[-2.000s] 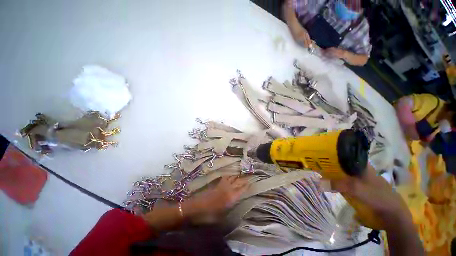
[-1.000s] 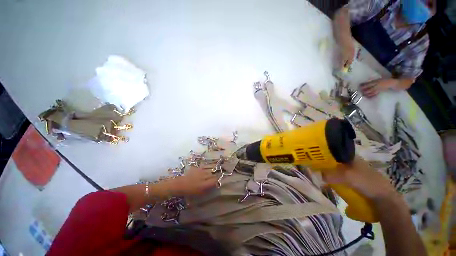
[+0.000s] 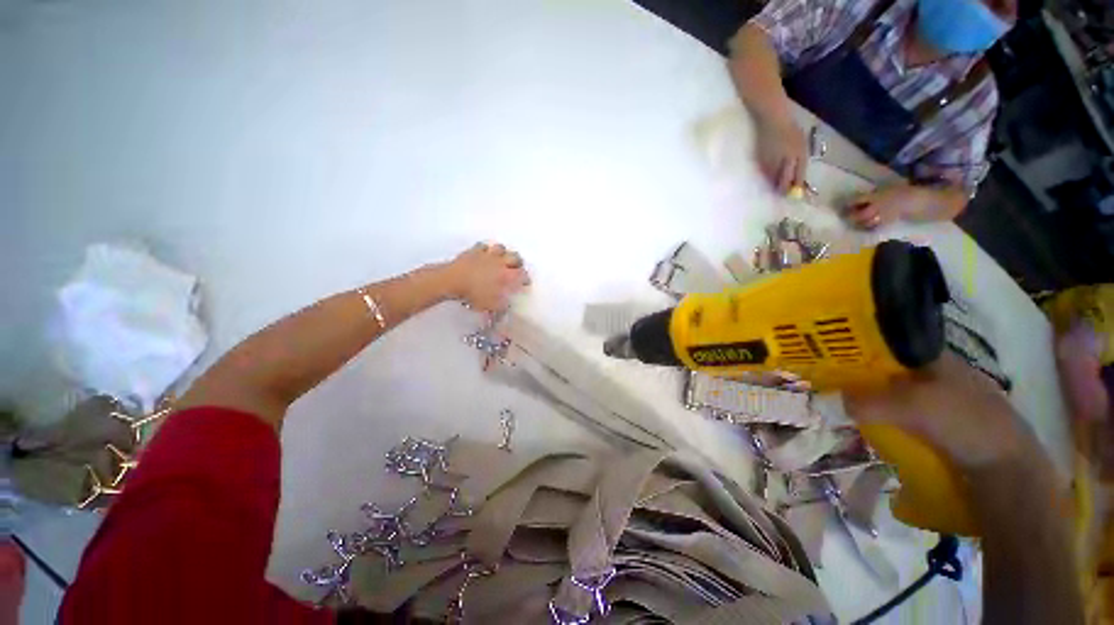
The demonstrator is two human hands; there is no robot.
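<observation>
My right hand [image 3: 935, 403] grips a yellow heat gun [image 3: 782, 330] by its handle. The dark nozzle points left, above and to the right of a few beige webbing straps [image 3: 586, 388]. My left hand [image 3: 492, 278] is at the hooked upper end of these straps, its fingers curled. Whether it grips a strap is not clear. Silver hooks [image 3: 490, 347] show just below it. A large fanned pile of beige straps [image 3: 684, 531] lies at the bottom centre, with a heap of silver hooks [image 3: 397, 513] at its left.
Another strap pile [image 3: 843, 470] lies right, beyond the gun. A white crumpled bag [image 3: 132, 320] and gold-hook straps [image 3: 61, 452] lie far left. A masked person [image 3: 873, 86] has both hands at the table's far edge. A black cord [image 3: 910, 584] hangs from the gun.
My left hand has left the main pile's hooks and reached forward to the separate straps. The gun is still in my right hand. The view has shifted, putting the white bag farther left and lower.
</observation>
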